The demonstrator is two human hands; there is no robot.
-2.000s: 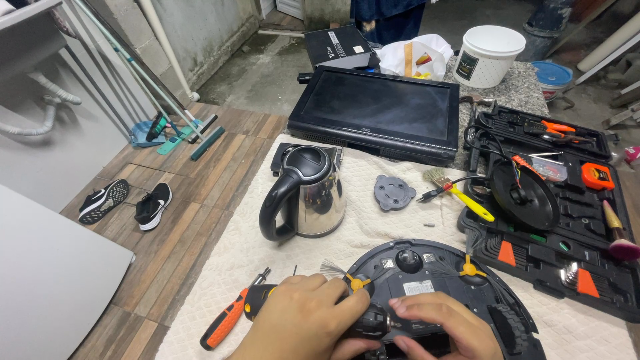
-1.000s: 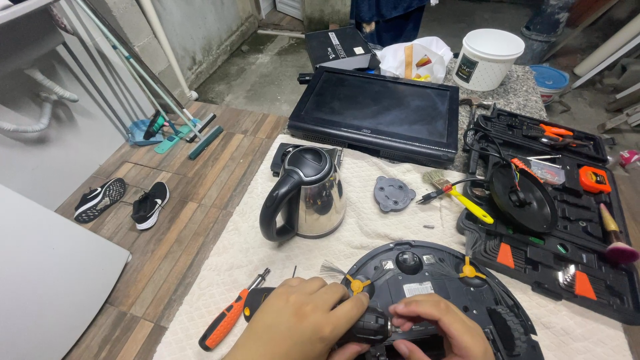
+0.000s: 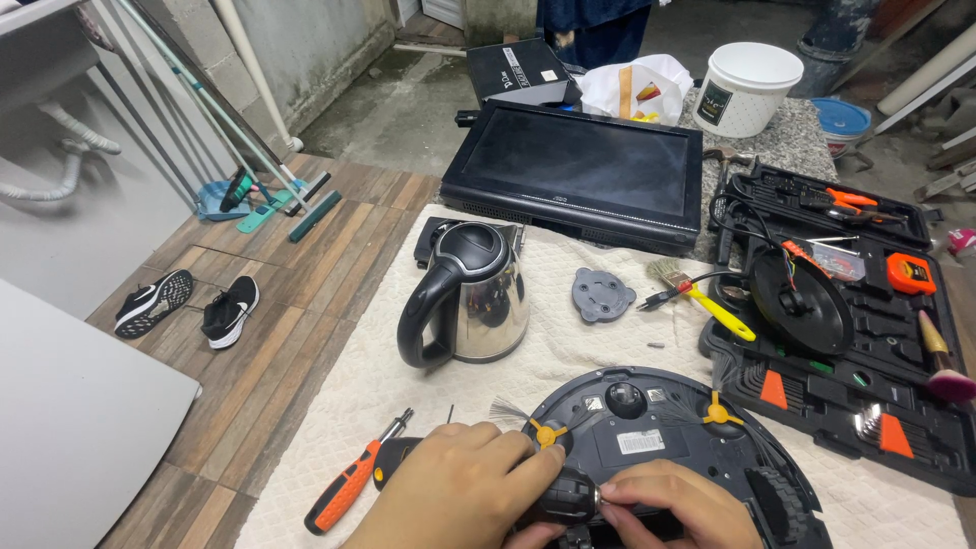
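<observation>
My left hand [image 3: 473, 488] is closed around a black cordless screwdriver or drill [image 3: 560, 496], its chuck pointing right. The fingertips of my right hand [image 3: 679, 503] pinch a small metal piece at the chuck's tip, mostly hidden by the fingers. Beneath both hands lies an upturned robot vacuum [image 3: 640, 412] with yellow-hubbed side brushes, a small front wheel and a label. An orange and black screwdriver [image 3: 347, 484] rests left of my left hand. Behind the vacuum stand a steel electric kettle [image 3: 488, 305] and a grey plastic disc with lobes [image 3: 602, 296].
A flat black monitor [image 3: 579, 160] lies behind the kettle. At right, an open tool case [image 3: 892, 320] holds a tape measure [image 3: 911, 273], hex keys and a black round kettle base [image 3: 801, 305]. A yellow-handled paintbrush [image 3: 720, 313] lies beside it. Shoes [image 3: 229, 313] and a broom [image 3: 314, 217] are on the floor.
</observation>
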